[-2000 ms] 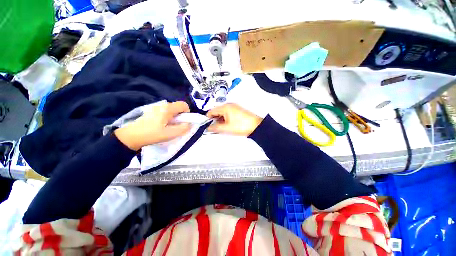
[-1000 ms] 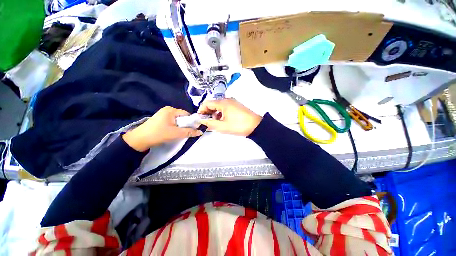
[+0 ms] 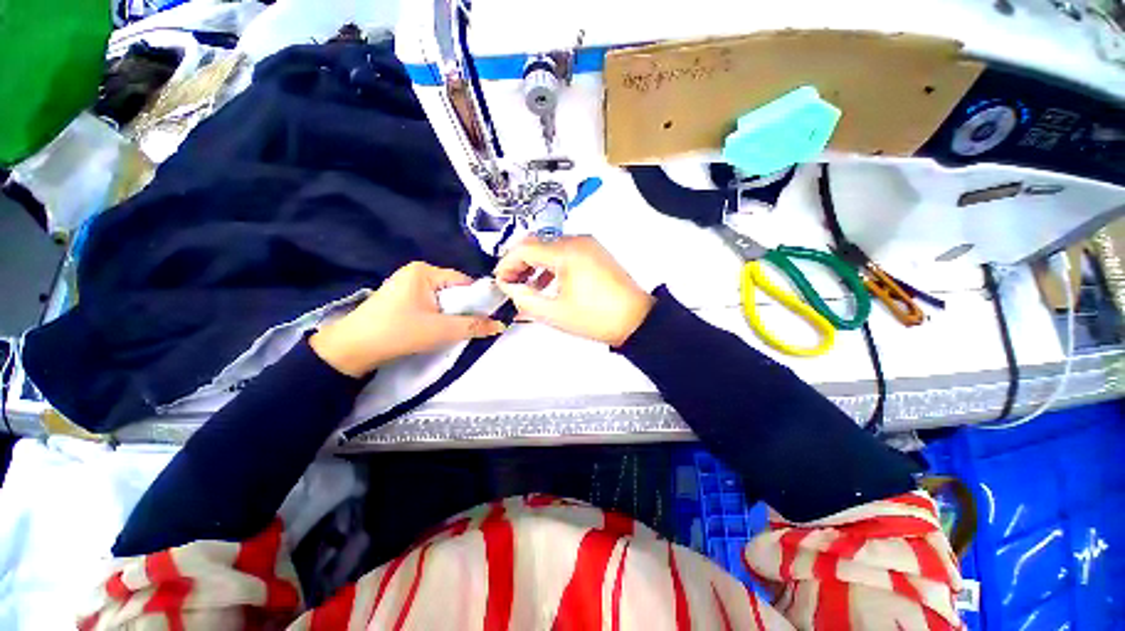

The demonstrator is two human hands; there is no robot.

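The dark navy garment (image 3: 265, 210) lies heaped left of the needle area, with a pale grey edge along its near side. My left hand (image 3: 401, 323) pinches the pale strip (image 3: 469, 296) with a narrow navy edge, just in front of the presser foot. My right hand (image 3: 574, 290) has its fingertips at the same edge, close to the left fingertips. The navy edge band (image 3: 426, 388) trails down to the table's front edge. The white sewing machine's foot area (image 3: 524, 203) is just beyond my fingers; the needle tip cannot be made out.
Scissors with yellow and green handles (image 3: 790, 302) and orange-handled snips (image 3: 894, 296) lie right of my hands. Brown cardboard (image 3: 691, 99) with a mint-green block (image 3: 783, 130) is on the machine front. A measuring tape (image 3: 592, 422) runs along the table edge. A blue crate (image 3: 722, 499) is below.
Both hands have come together on the strip near the foot. The pale fabric flap that hung below my left hand is now mostly drawn left, and the garment lies more spread out.
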